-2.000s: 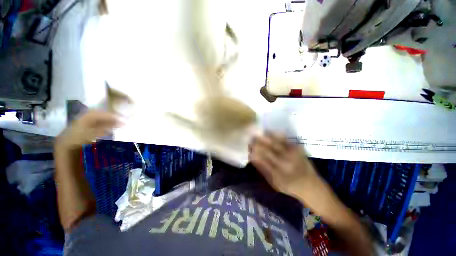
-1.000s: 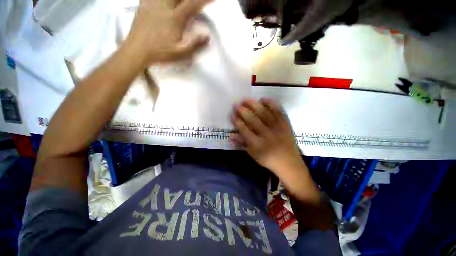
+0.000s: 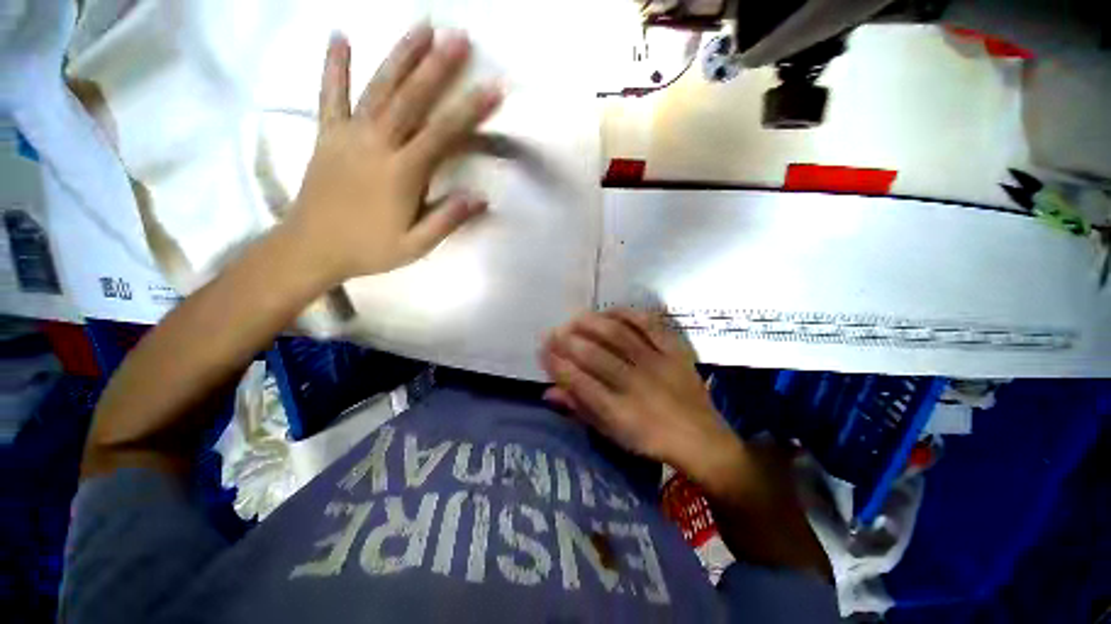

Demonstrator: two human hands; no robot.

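A large white garment piece (image 3: 524, 262) lies over the left and middle of the table, with its straight right edge left of the needle area. It is bunched in folds at the far left. My left hand (image 3: 384, 165) is spread on top of the cloth with its fingers apart. My right hand (image 3: 621, 372) rests at the cloth's lower right corner, by the table's front edge, with its fingers together; whether it pinches the cloth cannot be seen.
The sewing machine head (image 3: 798, 85) overhangs the upper right. Red tape markers (image 3: 841, 179) lie on the bed. Green thread snips (image 3: 1058, 210) lie at the far right. The table ruler (image 3: 853, 327) runs along the front edge. Blue crates (image 3: 841, 421) and white scraps (image 3: 262, 457) are below.
The cloth was lifted and moving; it now lies flat, its lower edge reaching over the ruler's left part. My left hand has gone from the table's front left onto the cloth.
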